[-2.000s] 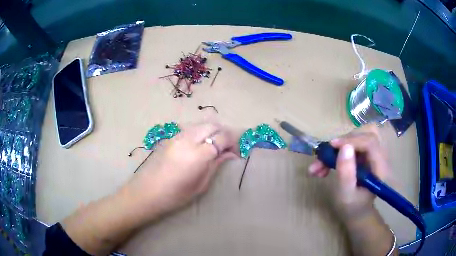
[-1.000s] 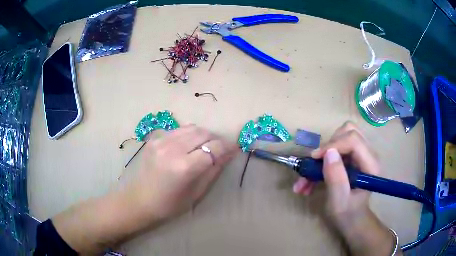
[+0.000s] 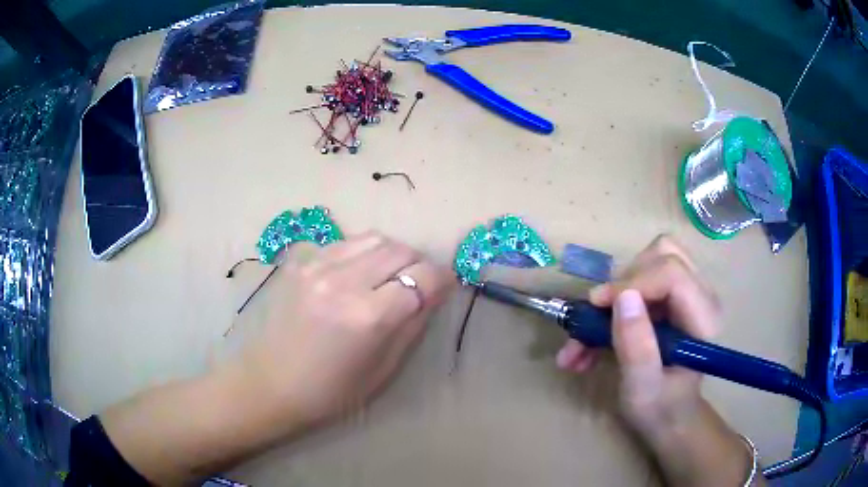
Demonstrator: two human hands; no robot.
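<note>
My right hand holds a dark blue soldering iron. Its metal tip rests at the lower left end of the right green crescent circuit board, where a thin dark wire runs down. A grey pad partly shows under that board. My left hand lies palm down just left of that board; its fingertips are bunched near the board's left end, and what they hold, if anything, is hidden. A second green board lies behind my left hand, partly covered by it, with a wired component at its left end.
Beyond the boards are a pile of red-black wired components, two loose ones and blue-handled cutters. A grey pad and solder reel are right. A phone, dark bag and clear trays are left; a blue bin is far right.
Two seconds ago the iron's tip was raised above the board's upper right; it came down left to the board's lower left end. Since one second ago both hands have barely moved.
</note>
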